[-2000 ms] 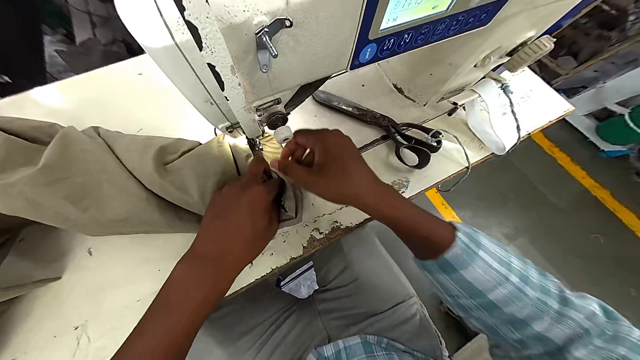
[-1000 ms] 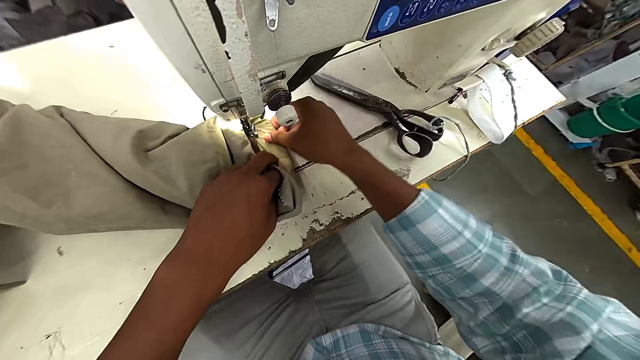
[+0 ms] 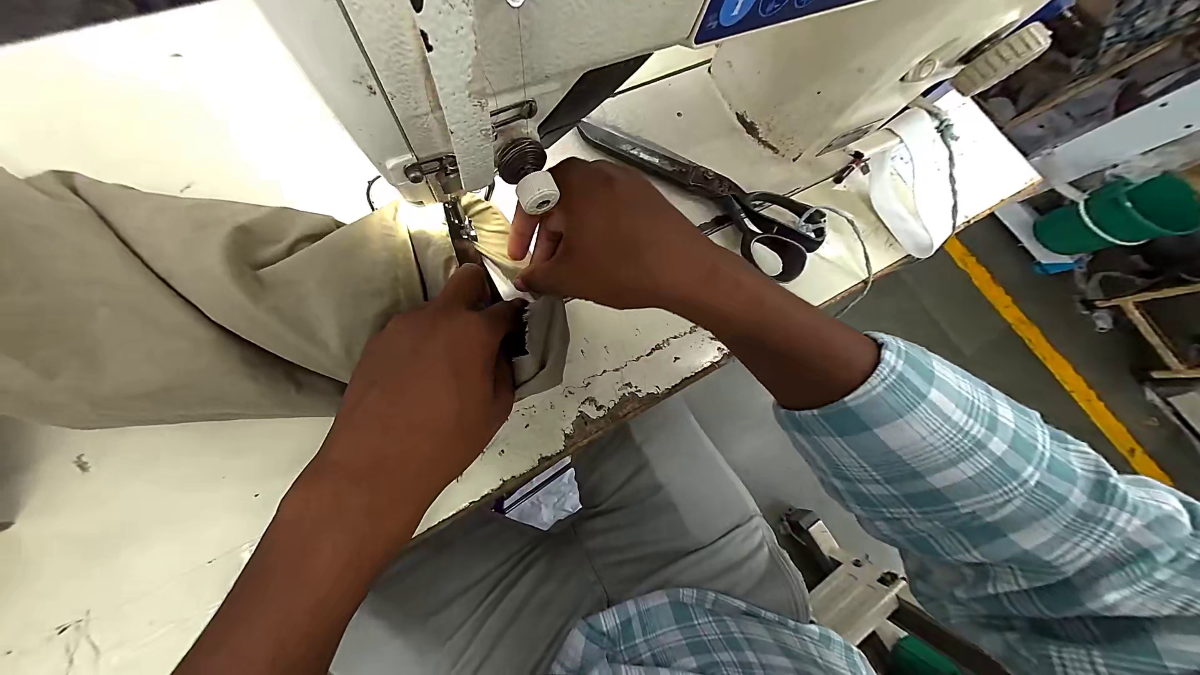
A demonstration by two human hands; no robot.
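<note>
A khaki garment (image 3: pixel 234 300) lies over the left of the table, its edge beneath the lit presser foot (image 3: pixel 459 223) of an industrial sewing machine (image 3: pixel 581 37). My left hand (image 3: pixel 431 375) grips folded cloth just in front of the foot, around a dark strip (image 3: pixel 516 337) along the fabric edge. Right of the needle area, my right hand (image 3: pixel 609 234) pinches the gathered cloth between thumb and finger, close below a white tension knob (image 3: pixel 537 192). The fingertips of both hands are partly hidden.
Black-handled fabric shears (image 3: pixel 703 178) lie behind my right hand. A white strap (image 3: pixel 905 187) and a grey cord (image 3: pixel 858 253) are near the table's right end. The chipped table edge (image 3: pixel 600 422) runs before my lap. A green bucket (image 3: pixel 1116 216) stands at the far right.
Against two seconds ago, my right hand has moved from over the left fingers to the right side of the needle area. My left hand keeps its grip on the cloth.
</note>
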